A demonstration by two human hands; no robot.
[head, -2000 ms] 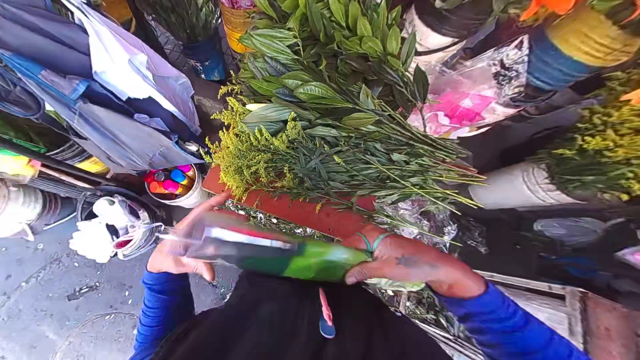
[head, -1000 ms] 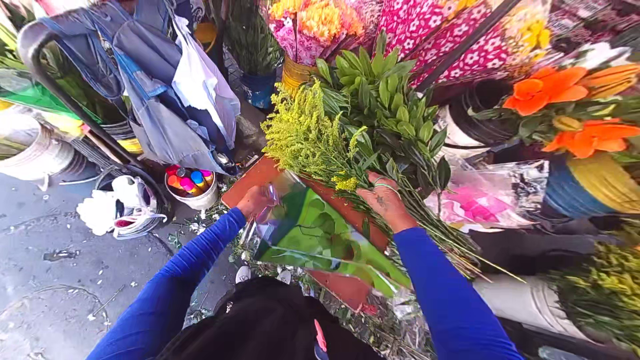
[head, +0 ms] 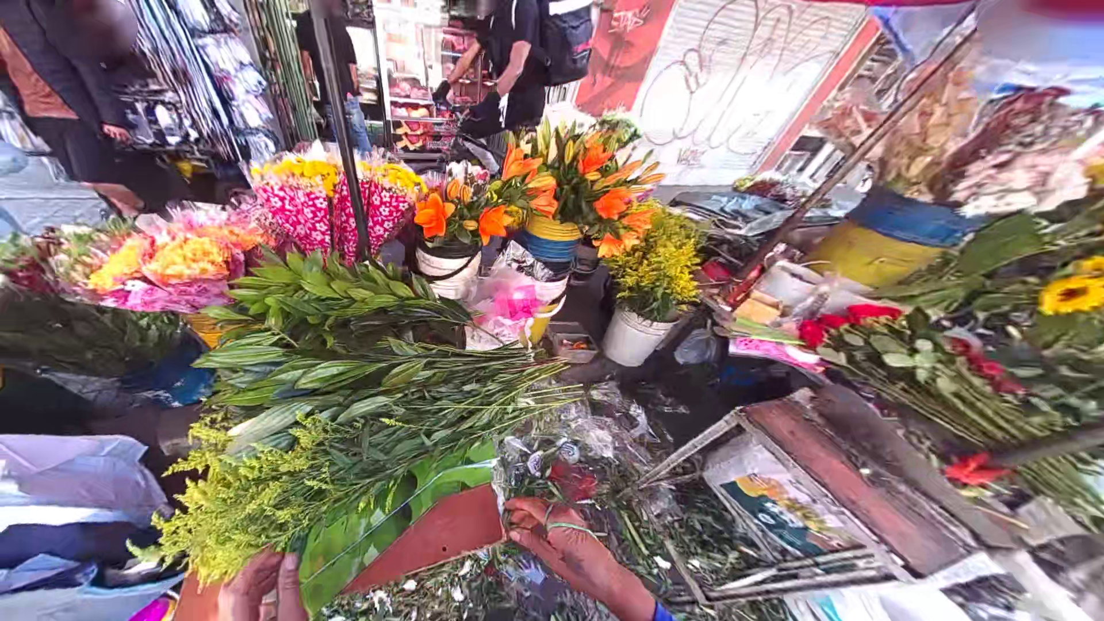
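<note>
A green leaf-patterned wrapping sheet lies over the reddish-brown board, its upper part beside the cut stems. My left hand is at the sheet's lower left end, with its fingers near the edge; whether they pinch it is unclear. At the sheet's right end, my right hand has its fingertips closed on a corner of it. Yellow goldenrod and long leafy green stems lie in a pile just beyond both hands.
Buckets of orange lilies and a white bucket of yellow flowers stand beyond. A wooden crate and red roses are at right. Clear plastic and clippings lie beside the board. People stand at the far left and back.
The view has swung up and to the right. The sheet, earlier folded between my hands, is spread out, and its upper part now reaches the stem pile.
</note>
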